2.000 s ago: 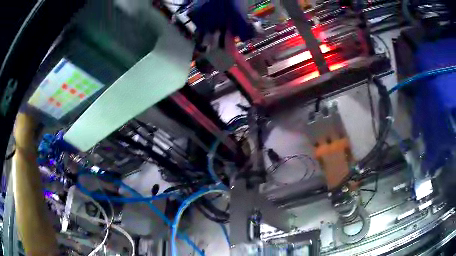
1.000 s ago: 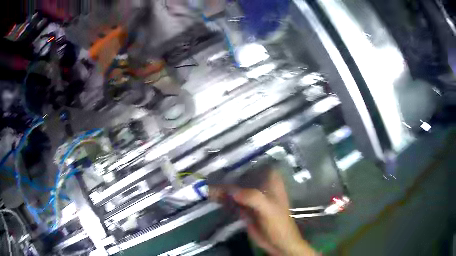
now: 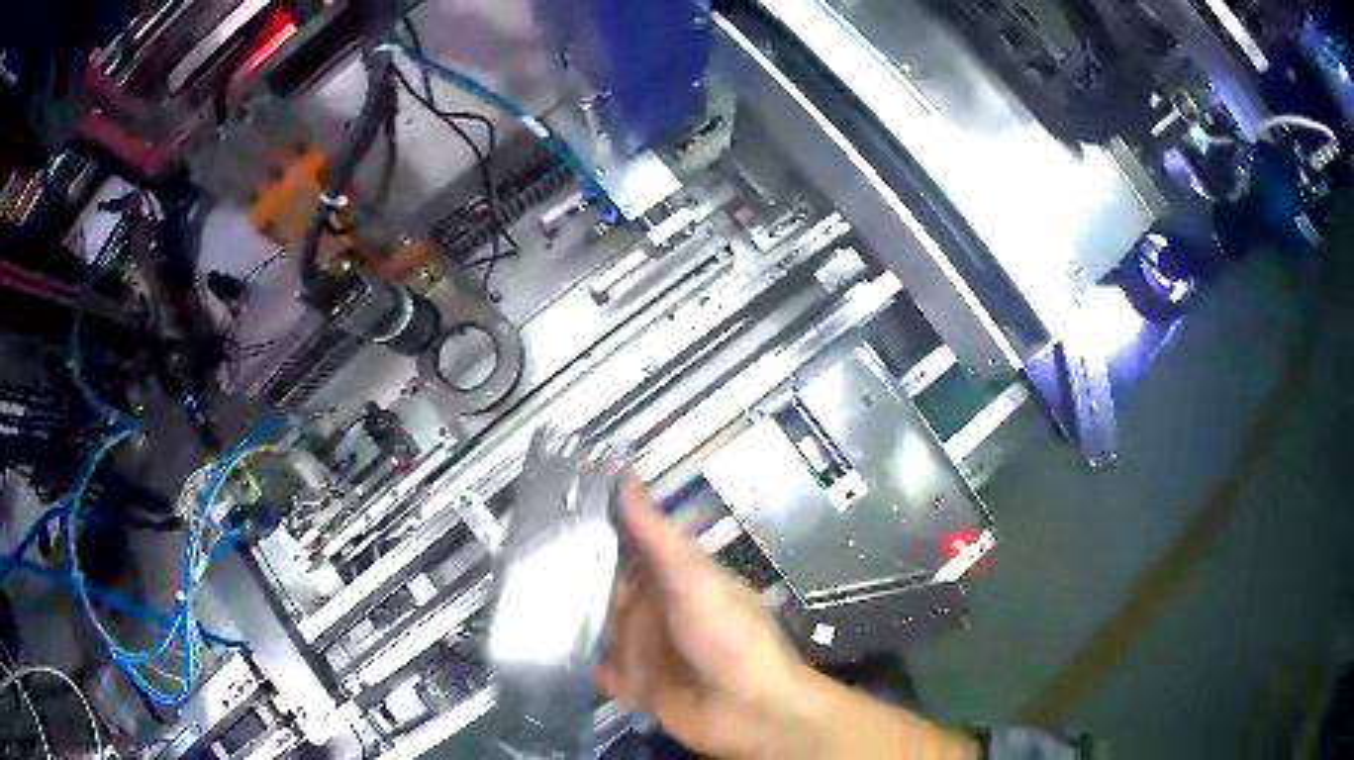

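My right hand [image 3: 705,624] is bare and reaches in from the lower right, thumb uppermost. It grips the right side of a silver-grey fixture plate [image 3: 550,601], which is blurred, tilted and shines brightly. The plate is held over the conveyor rails [image 3: 653,446]; whether it touches them I cannot tell. The fingers are partly hidden behind the plate. My left hand is not in view.
A silver square mounting plate [image 3: 876,490] with a slot and a red light lies right of my hand. A round ring light [image 3: 472,367], an orange block [image 3: 290,201] and blue tubing [image 3: 186,594] are to the left. A machine frame [image 3: 950,223] crosses the upper right above green floor.
The view has swung toward the conveyor and floor. The left-side forearm and lit screen have left view. My right hand came in and now holds the plate, which shows more clearly than one second ago.
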